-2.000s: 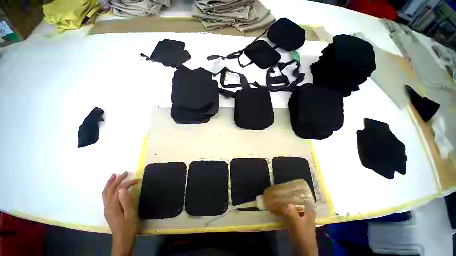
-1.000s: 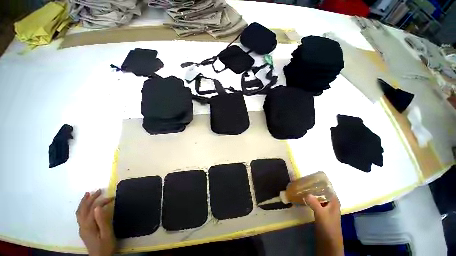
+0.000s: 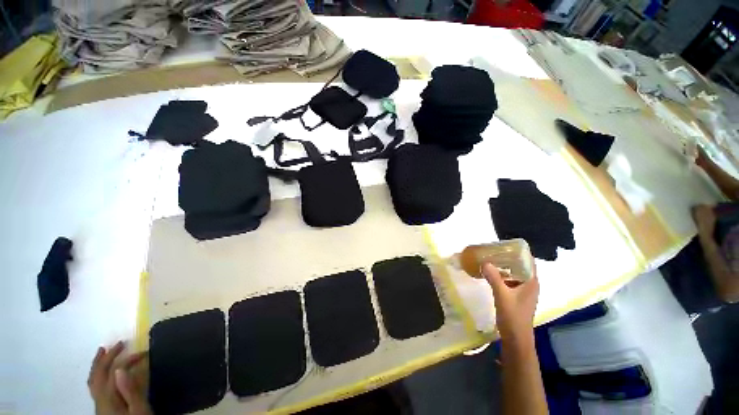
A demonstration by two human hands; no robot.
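Note:
Black fabric panels lie side by side in a slanted row, the leftmost (image 3: 188, 361) nearest me and the rightmost (image 3: 408, 297) farthest right, on the grey-beige gluing board (image 3: 219, 263). My right hand (image 3: 512, 293) holds the glue bottle (image 3: 501, 261), amber-brown inside, over the white table to the right of the board, clear of the panels; its nozzle end points left. My left hand (image 3: 119, 379) rests at the board's left edge beside the leftmost panel, fingers slightly apart, partly cut off by the lower edge of the picture.
Behind the row stand the left (image 3: 223, 190), middle (image 3: 331, 193) and right panel stacks (image 3: 424, 184), with black straps (image 3: 296, 151) beyond. The far-right black stack (image 3: 455, 108) is behind. Loose black pieces (image 3: 531, 219) lie right, a black scrap (image 3: 55, 274) left. A person's arm (image 3: 717, 174) shows far right.
My right hand has moved the glue bottle off the rightmost panel, up and away to the right side of the board. The view has turned right, so the table's things appear farther left.

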